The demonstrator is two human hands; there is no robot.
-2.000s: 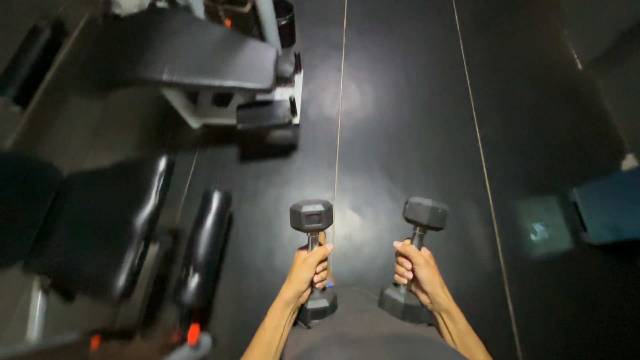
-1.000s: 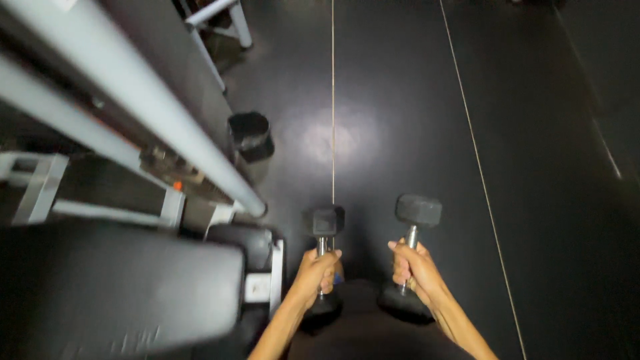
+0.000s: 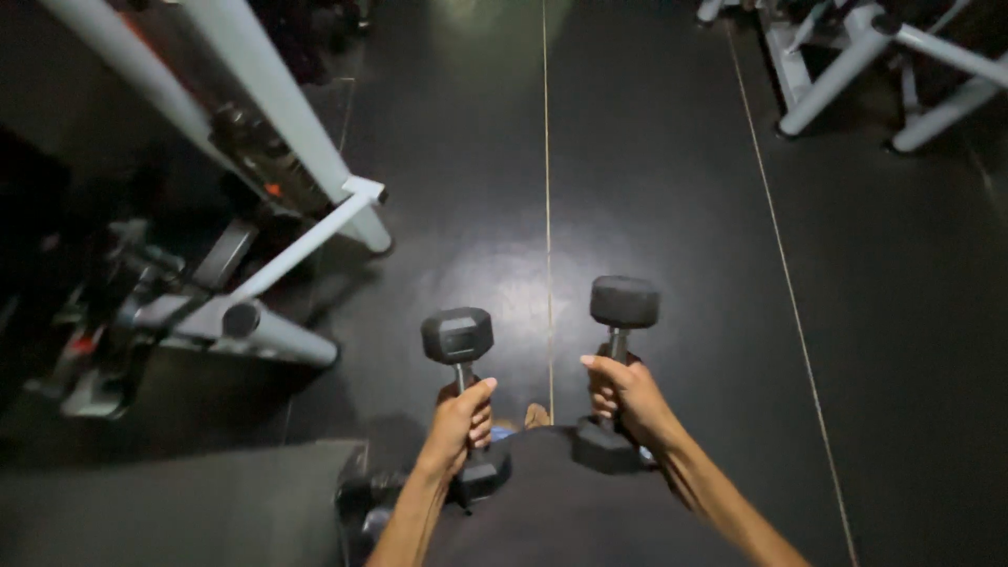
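Note:
My left hand [image 3: 459, 423] is closed around the metal handle of a black hex dumbbell [image 3: 457, 335], its front head pointing forward and its rear head close to my dark shirt. My right hand [image 3: 630, 394] grips a second black hex dumbbell [image 3: 624, 302] in the same way, slightly farther forward. The two dumbbells are apart, in front of my torso and above the dark floor. The tip of a brown shoe [image 3: 537, 415] shows below, between my hands.
A gym machine with pale metal tubes [image 3: 291, 102] stands close on the left. A dark padded surface [image 3: 181, 504] lies at lower left. Another pale machine frame [image 3: 839, 75] is at upper right. Dark rubber flooring [image 3: 669, 157] with thin seam lines runs ahead.
The view has moved along the floor past benches and machine frames; a pale frame now shows at upper right. Both hands keep hold of the dumbbells.

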